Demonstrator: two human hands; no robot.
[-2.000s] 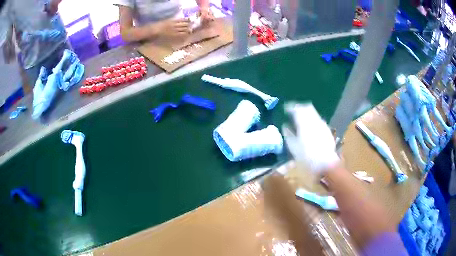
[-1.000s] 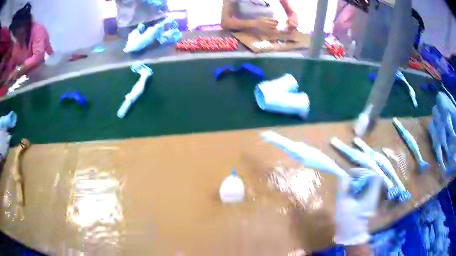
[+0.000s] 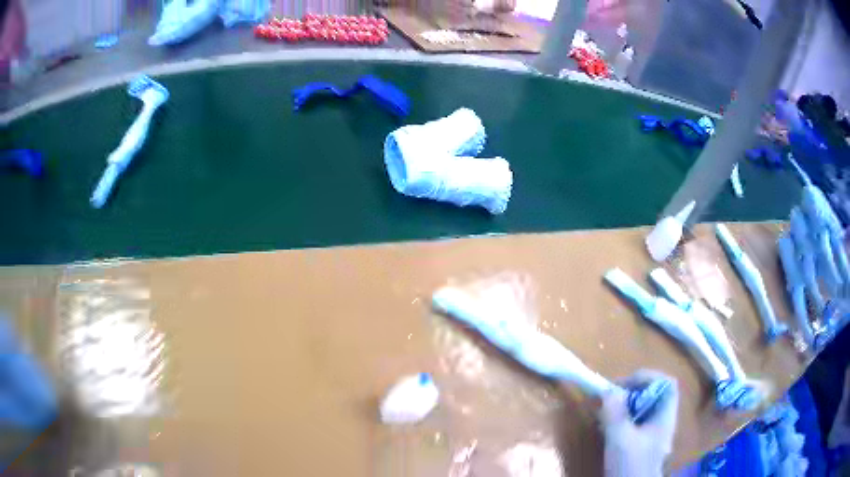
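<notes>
My right hand (image 3: 638, 424), in a white glove, is at the lower right. It is shut on the foot end of a pale blue lower leg (image 3: 522, 345); the leg's plain end points up and left over the bench. Two more pale blue legs (image 3: 676, 326) lie side by side to its right, and another leg (image 3: 748, 279) lies farther right. A squat white glue bottle (image 3: 408, 401) with a blue tip lies left of the held leg, seemingly tilted. My left hand is not in view.
The green conveyor (image 3: 233, 177) carries a V-shaped hollow pale blue piece (image 3: 447, 163), dark-blue parts (image 3: 377, 93) and a leg (image 3: 130, 144). A white nozzle bottle (image 3: 664, 238) stands by a metal post (image 3: 736, 112). Joined limbs (image 3: 820, 233) are far right. A blurred blue thing (image 3: 23, 382) is at the left edge.
My right hand has come back from the belt and now holds a leg, lower than a second ago. The view has swung, and the glue bottle now looks tilted.
</notes>
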